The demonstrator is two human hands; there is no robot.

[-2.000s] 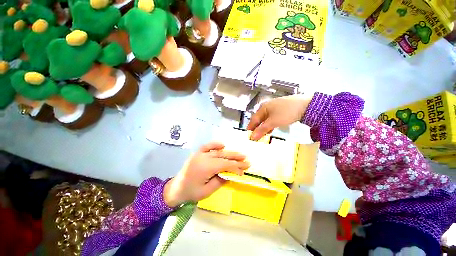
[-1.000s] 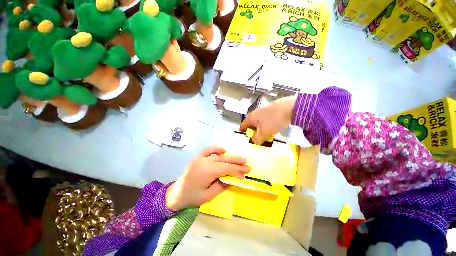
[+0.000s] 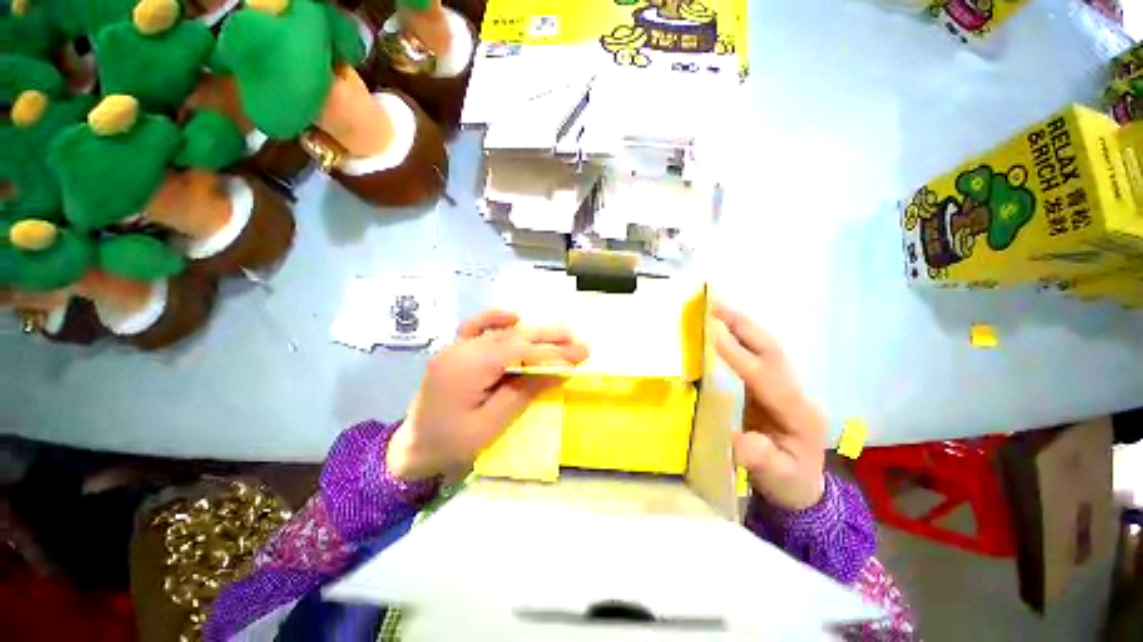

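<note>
A partly folded gift box [image 3: 627,424] lies in front of me at the table edge, with yellow panels and a white panel on top. A large white flap with a dark slot opens toward me. My left hand [image 3: 483,391] lies on the box's left side, fingers on the edge of the white panel, gripping it. My right hand [image 3: 775,420] holds the right side by the raised grey-white side flap. A small cut-out opening shows at the box's far edge. The inside of the box is mostly hidden.
Plush potted trees [image 3: 364,138] stand at the left. A stack of flat box blanks [image 3: 589,113] lies beyond the box. A white card [image 3: 399,314] lies to the left. A finished yellow box [image 3: 1022,207] stands right. Yellow scraps [image 3: 984,335] lie near the edge. Gold pieces [image 3: 219,546] fill a carton below left.
My right hand has moved from the box's far edge to its right side. The far opening is uncovered, and the white flap nearest me is raised into view. The camera view has shifted.
</note>
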